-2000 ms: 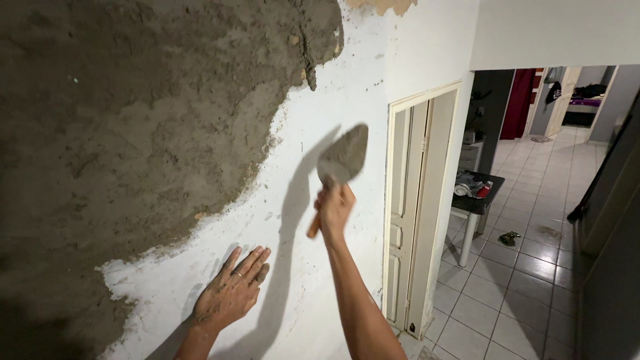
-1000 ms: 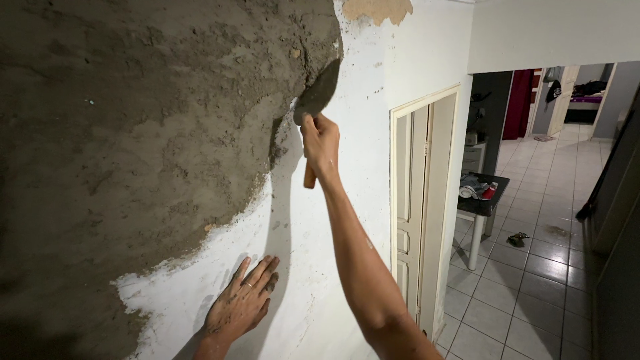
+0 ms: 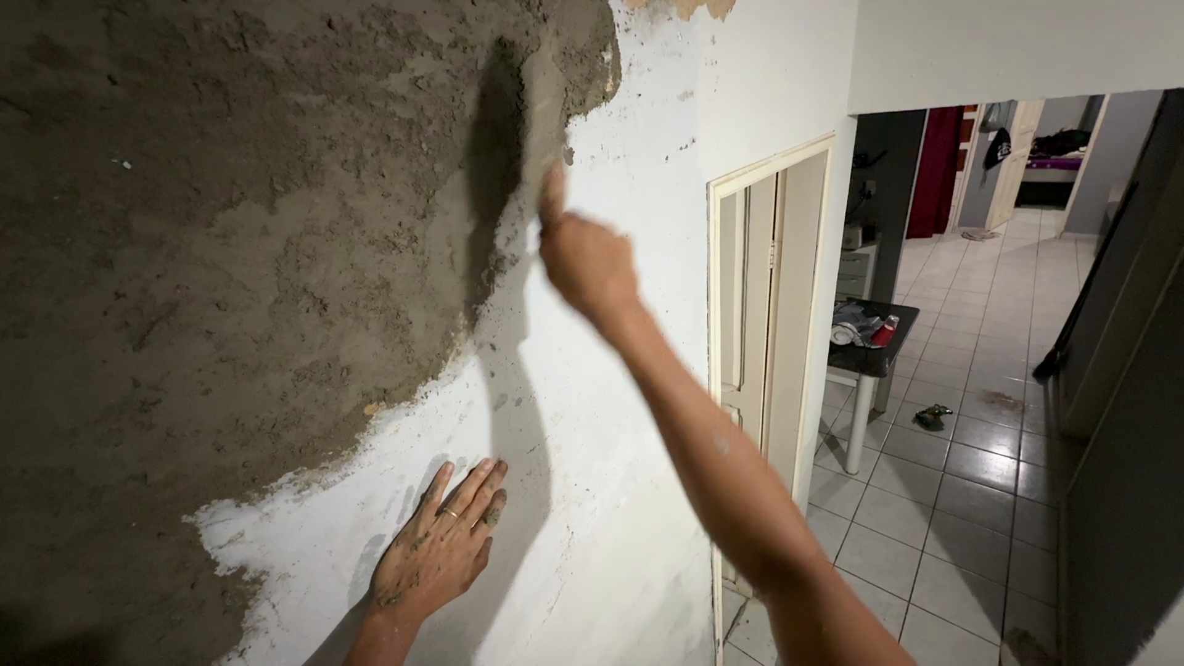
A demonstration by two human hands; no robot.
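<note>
Rough grey-brown mortar (image 3: 277, 222) covers the upper left of the white wall (image 3: 638, 416), ending in a ragged edge. My right hand (image 3: 589, 264) is closed around the handle of a trowel, raised at that edge; the mortar-coloured blade (image 3: 544, 102) is blurred and blends with the mortar behind it. Flat against the white paint below the edge rests my left hand (image 3: 439, 536), fingers spread, smeared with mortar and wearing a ring. It holds nothing. A dark shadow of the right arm and tool falls on the wall to their left.
Right of the wall area is a cream door frame (image 3: 715, 305) with a panelled door (image 3: 747, 277). Beyond it, a dark-topped table (image 3: 888, 347) holds a red item and other things. A small dark green object (image 3: 932, 415) lies on the tiled floor (image 3: 971, 546).
The trowel was held over white paint with its blade in plain view two seconds ago; my right hand has since moved it up and left onto the mortar's edge. My left hand remains on the wall.
</note>
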